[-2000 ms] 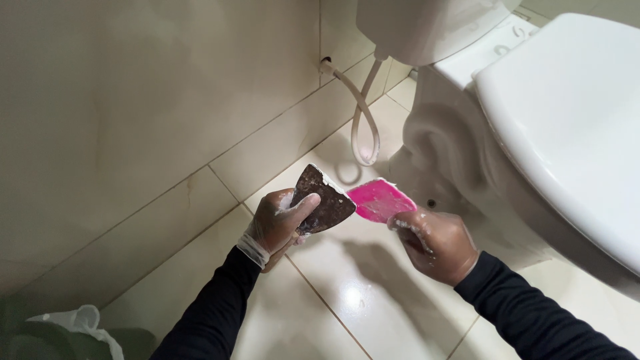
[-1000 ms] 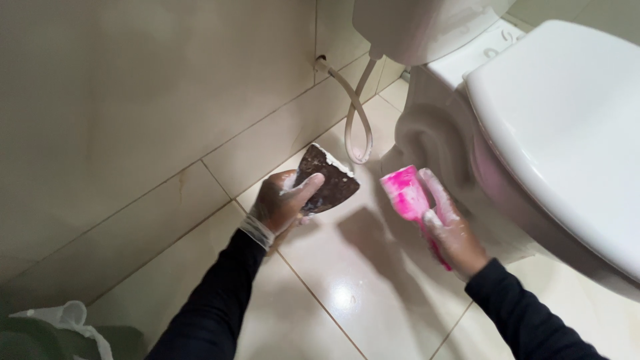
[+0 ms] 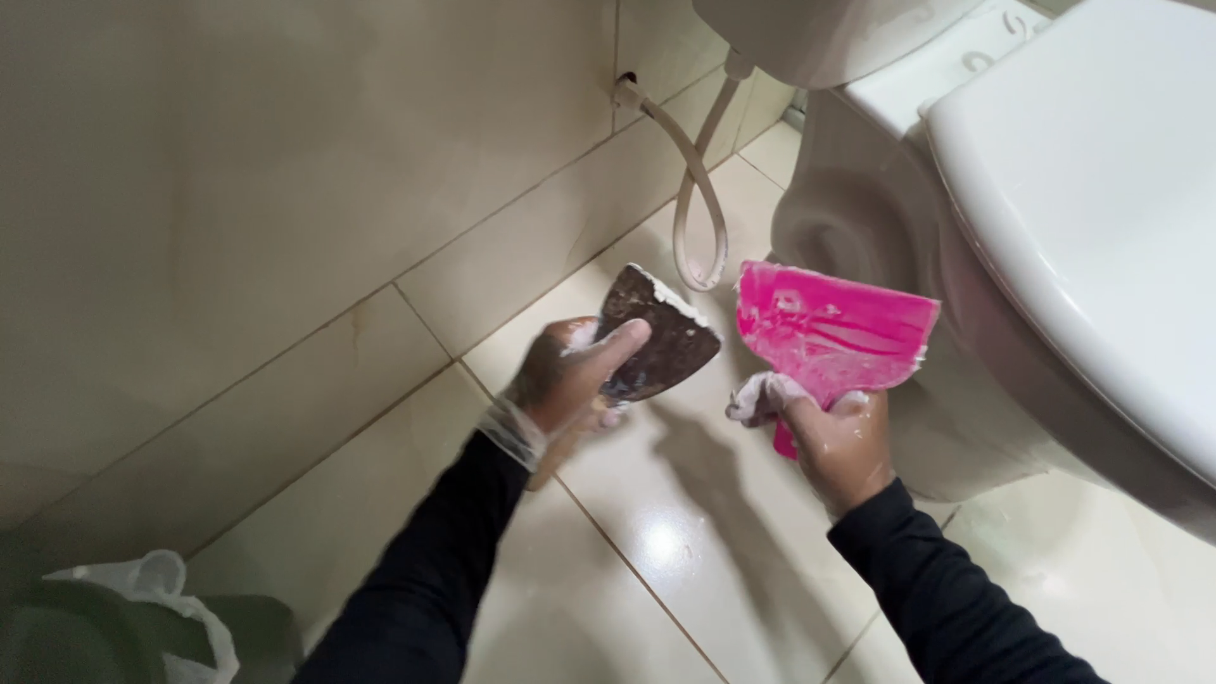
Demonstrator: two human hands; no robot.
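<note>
My left hand (image 3: 579,370), in a clear thin glove, grips a dark, stained putty knife (image 3: 655,337) with its thumb on the blade. White paste lines the blade's upper edge. To the right, my right hand (image 3: 836,432) holds a pink plastic scraper (image 3: 836,328) by its handle, the wide blade turned up and smeared with white. White paste coats the fingers of this hand too. The two tools are apart, held above the tiled floor.
A white toilet (image 3: 1083,190) takes up the right side. Its looped water hose (image 3: 698,180) runs from the tiled wall (image 3: 285,190) to the tank. At the lower left stands a dark green bin (image 3: 256,622) with a white plastic bag (image 3: 214,632). Pale tiles (image 3: 608,608) cover the floor.
The pink scraper touched or overlapped the dark blade at first, then came apart to the right. Its broad face has since turned toward the view. My left hand keeps its hold.
</note>
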